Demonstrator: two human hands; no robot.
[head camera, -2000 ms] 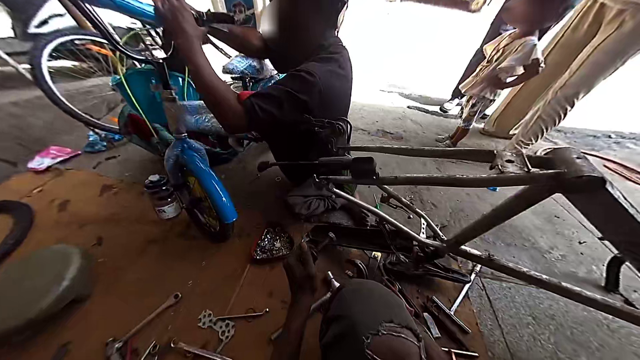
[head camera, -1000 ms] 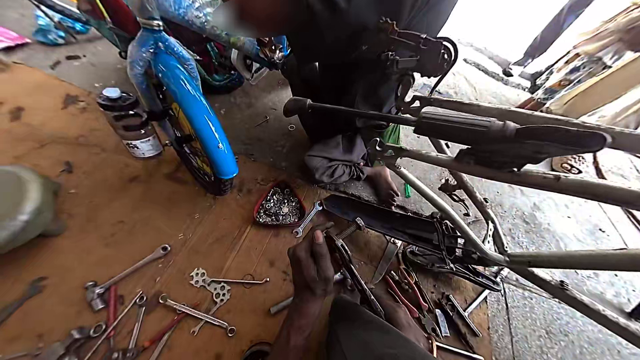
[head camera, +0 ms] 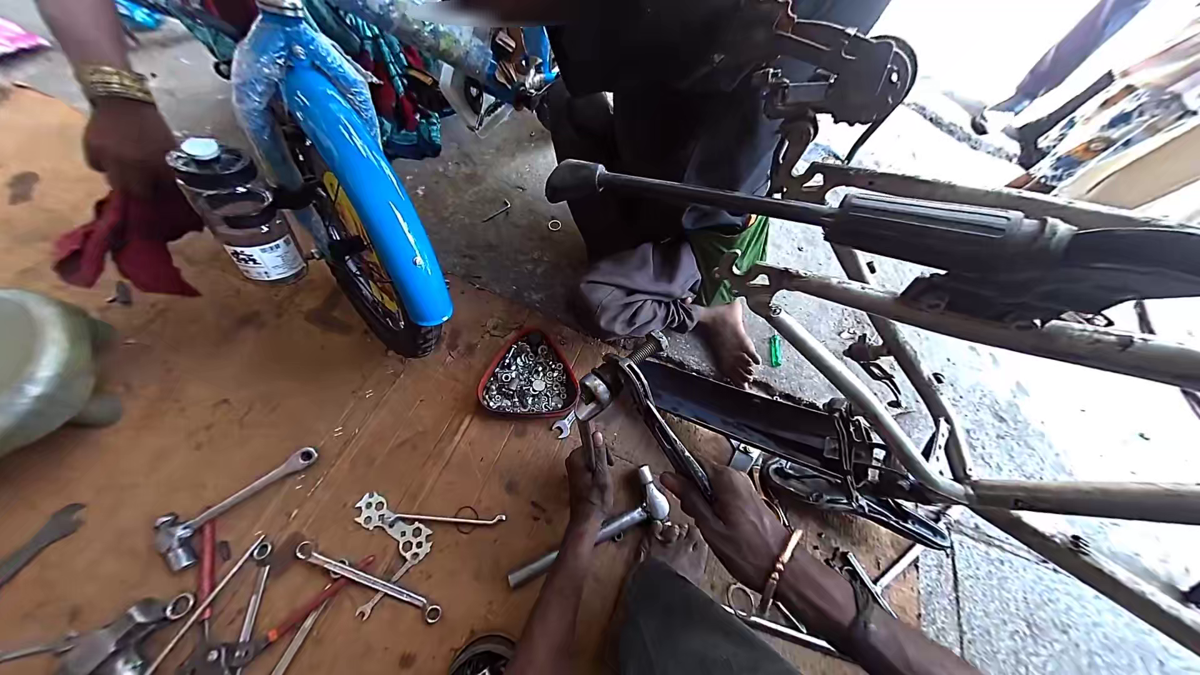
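Note:
A black metal bicycle part (head camera: 661, 422), with a threaded end and a round metal piece (head camera: 596, 392), is gripped at its lower end by my right hand (head camera: 736, 520). My left hand (head camera: 591, 478) points its fingers up just below the round piece; whether they touch it is unclear. An open-end wrench (head camera: 564, 425) shows beside it. Between my hands a metal-handled hammer (head camera: 609, 530) lies by a bare foot. Just beyond, a red-rimmed triangular tray (head camera: 481, 389) holds nuts and small hardware. Right of my hands is a worn bicycle frame (head camera: 1041, 337).
Combination wrenches (head camera: 370, 581), a multi-hole bicycle spanner (head camera: 394, 530) and pliers (head camera: 225, 652) lie at lower left. A blue-fendered bicycle (head camera: 366, 178) with a bottle (head camera: 248, 225) stands beyond. A person kneels ahead; another hand (head camera: 131, 145) holds a red cloth (head camera: 127, 244).
The black part in my right hand has swung its far end up toward the tray. Another person's hand with a red cloth has come into view at left. The view has moved lower and closer.

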